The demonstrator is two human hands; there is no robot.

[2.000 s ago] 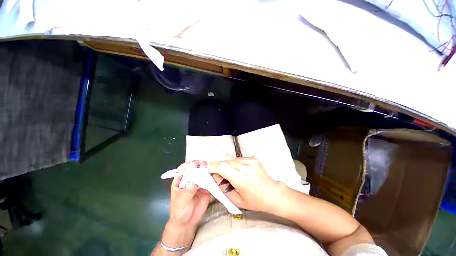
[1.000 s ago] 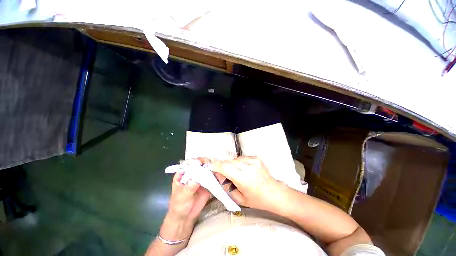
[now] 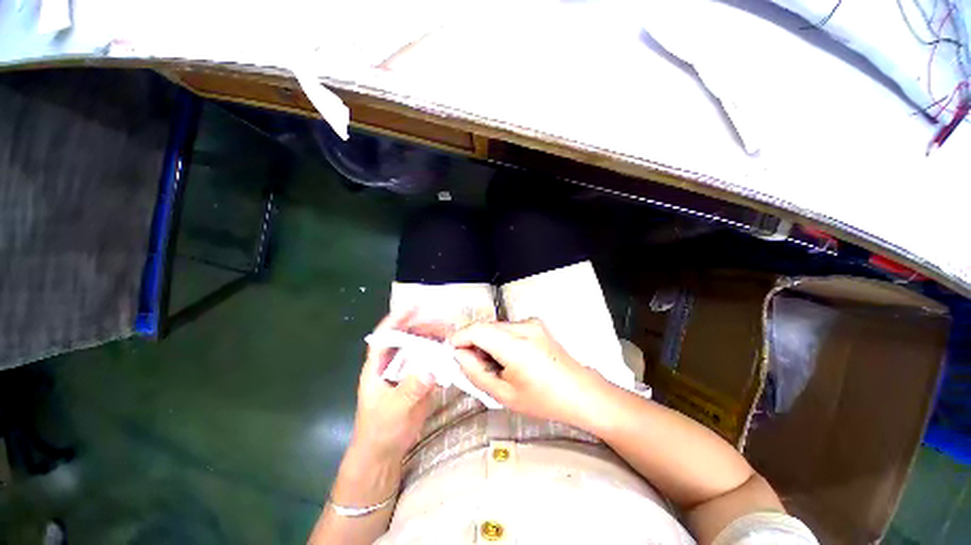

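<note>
A small white fabric piece (image 3: 421, 360) is held over my lap, with one narrow end pointing left and another running down to the right below my right hand. My left hand (image 3: 392, 399) is shut on its left part, thumb on top. My right hand (image 3: 519, 365) pinches at its right side with thumb and fingertips together. Any needle or thread is too fine to see. Part of the fabric is hidden behind my fingers.
A long white-covered table (image 3: 554, 75) curves across the top, with a white strip (image 3: 328, 106) hanging over its edge. A grey cloth-sided bin (image 3: 80, 213) on a blue frame stands left. An open cardboard box (image 3: 852, 426) stands right. Dark and red threads (image 3: 942, 101) lie at the upper right.
The fabric's lower right strip has shifted up and is partly covered by my right hand. My right fingers have curled in. My left hand has opened out slightly around the fabric's left part.
</note>
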